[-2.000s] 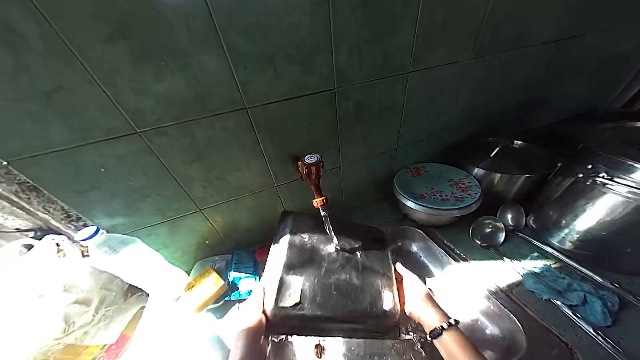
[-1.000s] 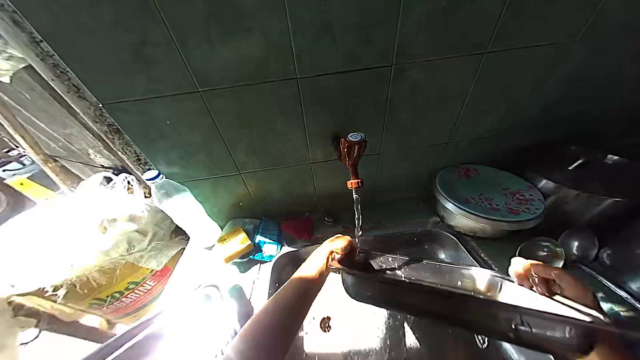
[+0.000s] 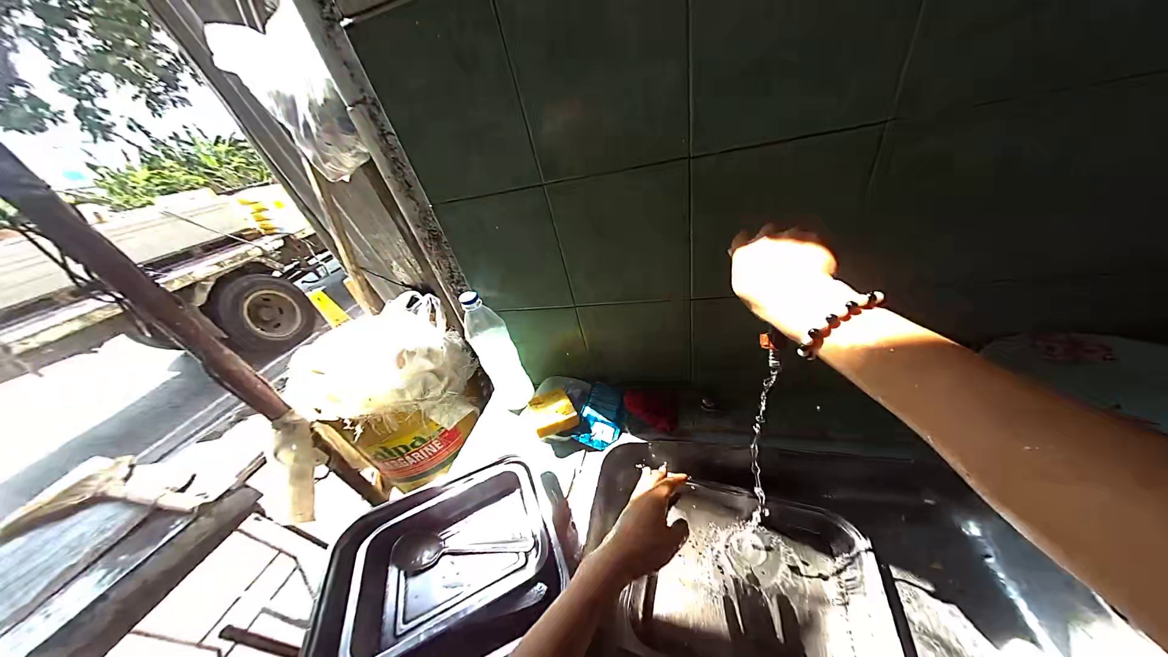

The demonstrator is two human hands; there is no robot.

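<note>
My right hand (image 3: 787, 278), with a beaded bracelet at the wrist, is closed over the top of the faucet, whose orange spout (image 3: 766, 341) shows just below it. Water (image 3: 759, 429) runs from it into a dark rectangular metal pan (image 3: 881, 584) and splashes on the bottom. Near the pan's left rear side is my left hand (image 3: 652, 520), fingers spread; whether it touches the rim is unclear. Left of it stands a second dark rectangular pan (image 3: 342, 575) with a metal ladle (image 3: 422, 550) inside.
Behind the pans are a yellow sponge (image 3: 551, 413), a blue packet (image 3: 599, 415), a red cloth-like thing (image 3: 651, 410) and a plastic bottle (image 3: 497, 351). A margarine bucket (image 3: 415, 447) topped with plastic bags (image 3: 379, 365) stands left. A truck (image 3: 265, 306) is outside beyond a wooden pole (image 3: 196, 342).
My right hand has let go of the pan and moved up to the faucet. The pan, tilted in both hands before, now lies under the water. The view has swung left.
</note>
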